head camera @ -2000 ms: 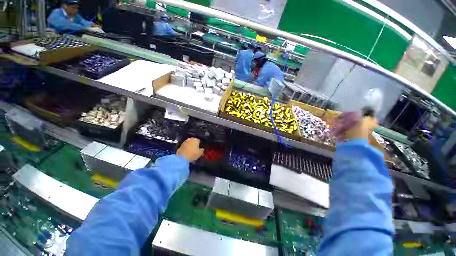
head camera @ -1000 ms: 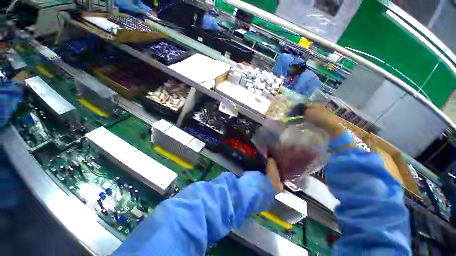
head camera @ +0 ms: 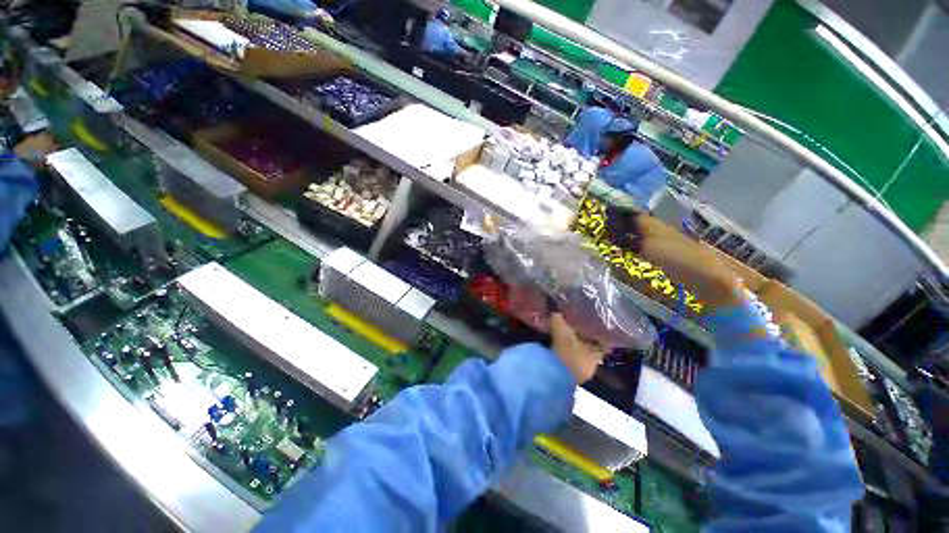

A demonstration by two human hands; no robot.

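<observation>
A clear, crinkled plastic bag [head camera: 567, 273] is tilted over the lower shelf, its left end by the red components [head camera: 489, 294]. My left hand [head camera: 574, 352] is shut on the bag's lower side; some fingers are hidden behind it. Something dull reddish shows in or through the bag. My right hand [head camera: 666, 252] is blurred, above and right of the bag, over the box of yellow-black components [head camera: 650, 276]. Its fingertips look dark, and I cannot tell whether it touches or holds anything.
Green circuit boards [head camera: 255, 359] with long silver heatsinks [head camera: 276, 333] and finned heatsinks [head camera: 375, 292] lie below the shelves, along a metal rail [head camera: 114, 437]. White block components [head camera: 536, 161] and cream pieces [head camera: 352, 193] fill bins. A blue-sleeved arm [head camera: 16, 193] is at far left.
The bag first appears a second ago, upright between my hands; now it is tilted, stretched out to the left. My left hand has moved right from the bins. The view has shifted left since two seconds ago.
</observation>
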